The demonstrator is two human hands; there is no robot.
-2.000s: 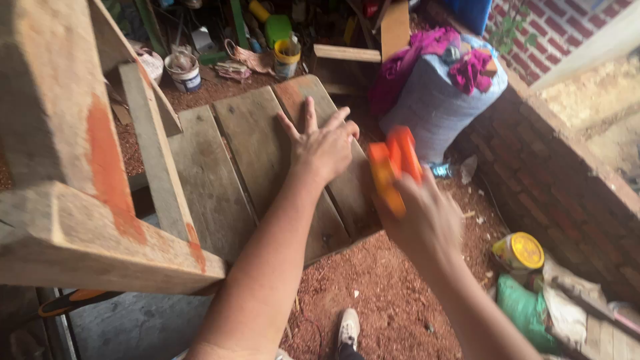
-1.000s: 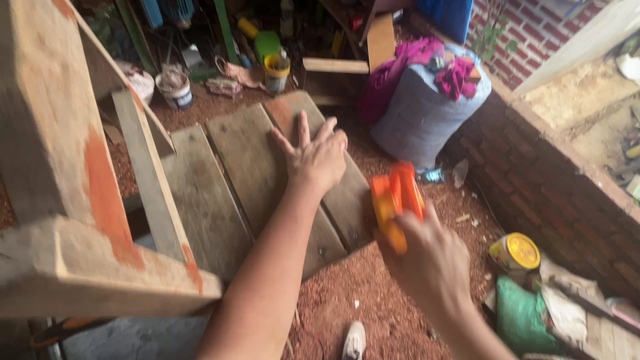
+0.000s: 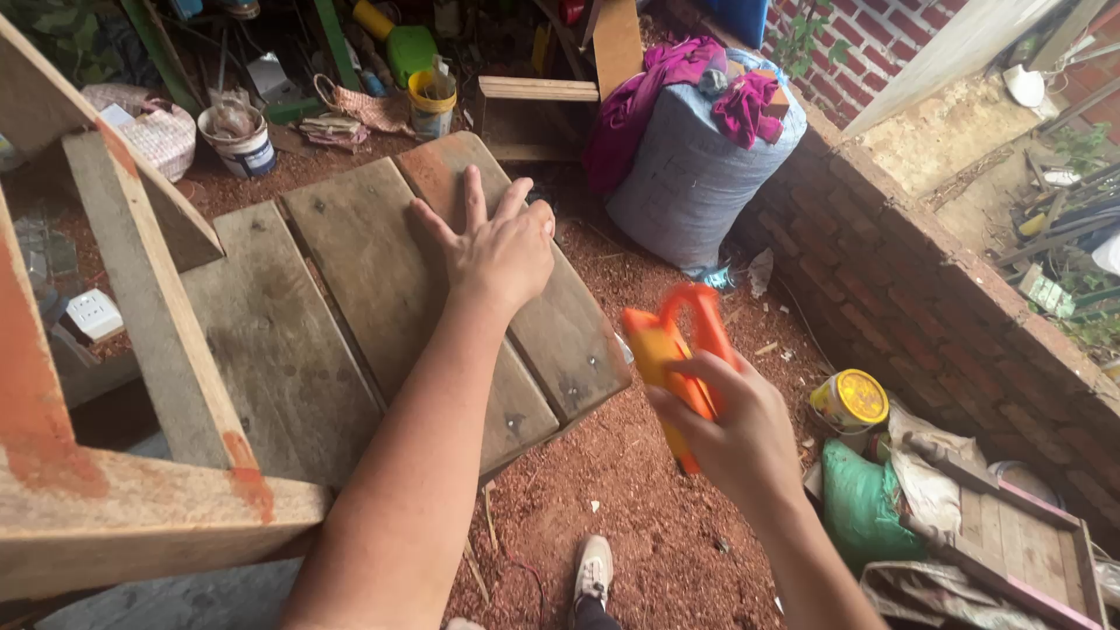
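My left hand (image 3: 499,249) rests with spread fingers on the grey wooden slats (image 3: 350,254) of a piece of furniture that looks like a chair. In my right hand (image 3: 739,420) is an orange and yellow hand tool (image 3: 669,367) with a loop-shaped handle; its exact kind is unclear. The tool is beside the right edge of the slats, where a small shiny bit shows at the wood. Screw or nail heads dot the boards. At left, the wooden frame (image 3: 157,490) carries orange-brown patches.
A stuffed blue-grey sack (image 3: 700,175) with magenta cloth stands beyond the slats, near a low brick wall (image 3: 919,289). A yellow-lidded bucket (image 3: 850,398), a green sack (image 3: 862,499) and a wooden frame piece lie at right. Buckets (image 3: 241,140) stand behind. Reddish shavings cover the ground.
The orange tool in my right hand has moved lower relative to the slats since the earliest frame. My left hand remains spread on the boards.
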